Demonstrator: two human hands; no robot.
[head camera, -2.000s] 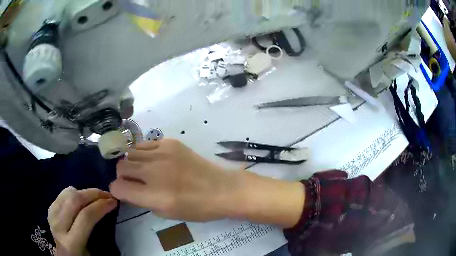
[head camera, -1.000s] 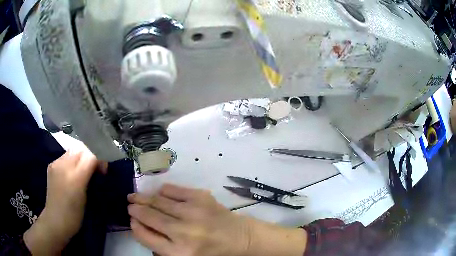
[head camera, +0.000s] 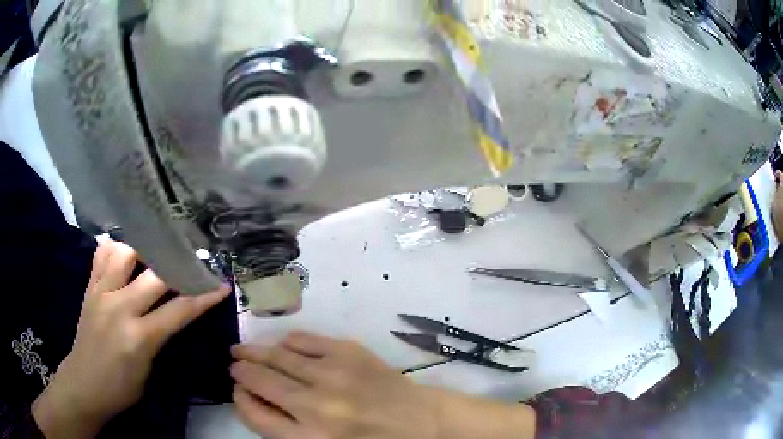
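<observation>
A dark garment piece (head camera: 206, 347) with pale floral embroidery at the far left lies under the machine head. My left hand (head camera: 129, 334) rests on the cloth, its fingertips close to the needle area, which the tension parts mostly hide. My right hand (head camera: 318, 386) lies flat at the cloth's right edge, just below the presser area, fingers together; whether it pinches the edge cannot be told. The off-white sewing machine (head camera: 369, 129) fills the top of the view. Black thread snips (head camera: 464, 345) lie on the table right of my right hand.
Tweezers (head camera: 541, 276) lie behind the snips. Bagged small parts (head camera: 429, 214) and dark scissor handles (head camera: 547, 191) are beneath the machine arm. A blue tray (head camera: 749, 244) with a roll stands at the right, beside black-and-white cloth strips (head camera: 706, 296). Part of another person shows at the right edge.
The view has shifted from low over the table to the machine face. My hands have parted; my left hand has moved up to the needle area, and my right hand lies flat lower down.
</observation>
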